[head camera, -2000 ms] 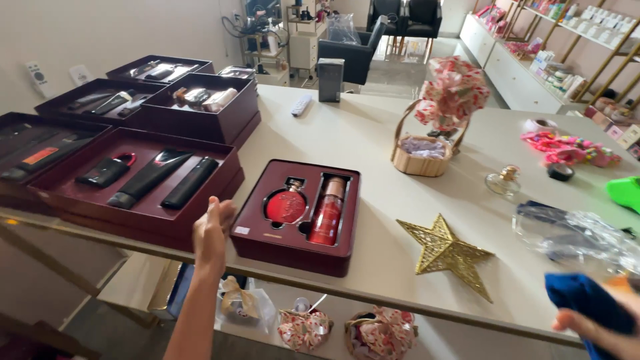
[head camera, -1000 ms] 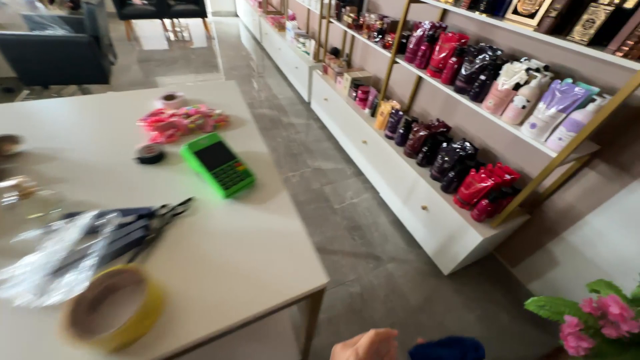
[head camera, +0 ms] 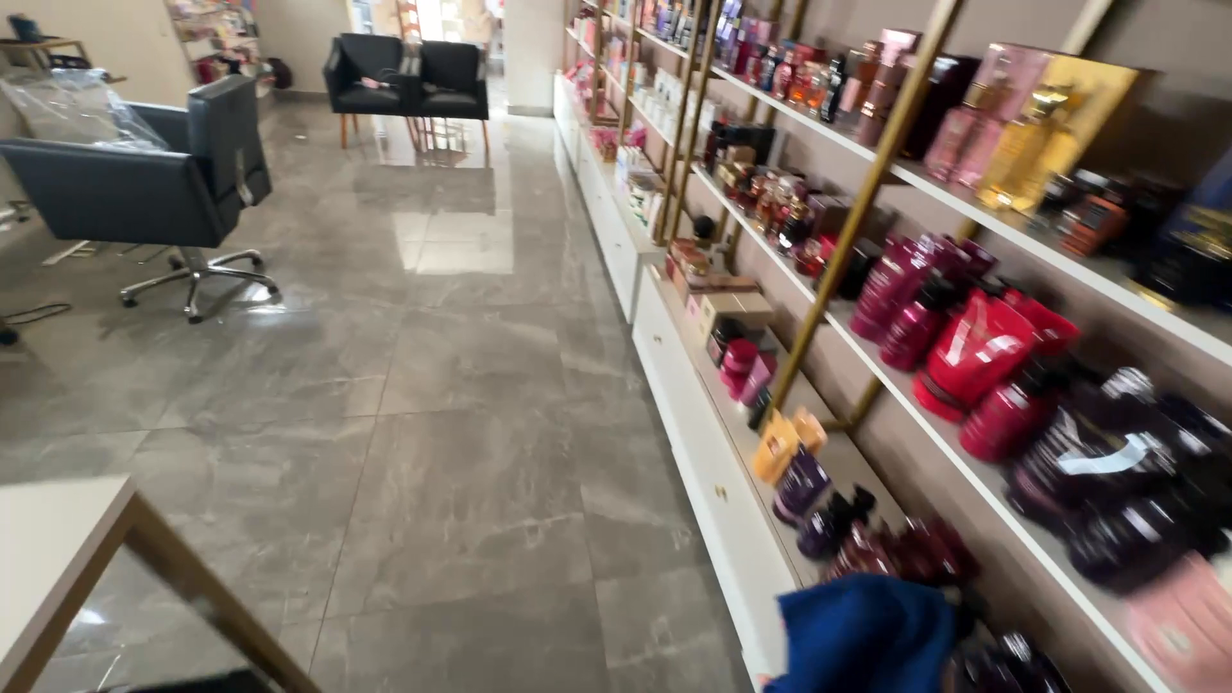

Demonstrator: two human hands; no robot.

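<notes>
A blue cloth [head camera: 861, 635] shows at the bottom right in front of the lower shelf, close to dark bottles. Only a sliver of my right hand [head camera: 766, 681] is visible at the cloth's left edge; the cloth is held up by it, and the fingers are mostly hidden or below the frame. Around the cloth are dark red bottles [head camera: 905, 553] on the cabinet top and dark purple bottles [head camera: 1136, 481] on the shelf above. My left hand is out of view.
White drawer cabinets [head camera: 693, 472] and shelves with gold-coloured uprights [head camera: 857, 221] run along the right. A table corner [head camera: 67, 520] stands at lower left. A black wheeled chair [head camera: 125, 183] is at left, two black armchairs [head camera: 452, 82] further back. Grey tiled floor [head camera: 462, 433] lies between.
The view has swung right, from the table with gift boxes to the shelves. My left hand, seen over the boxes two seconds ago, has left the view. The blue cloth now appears before the shelves.
</notes>
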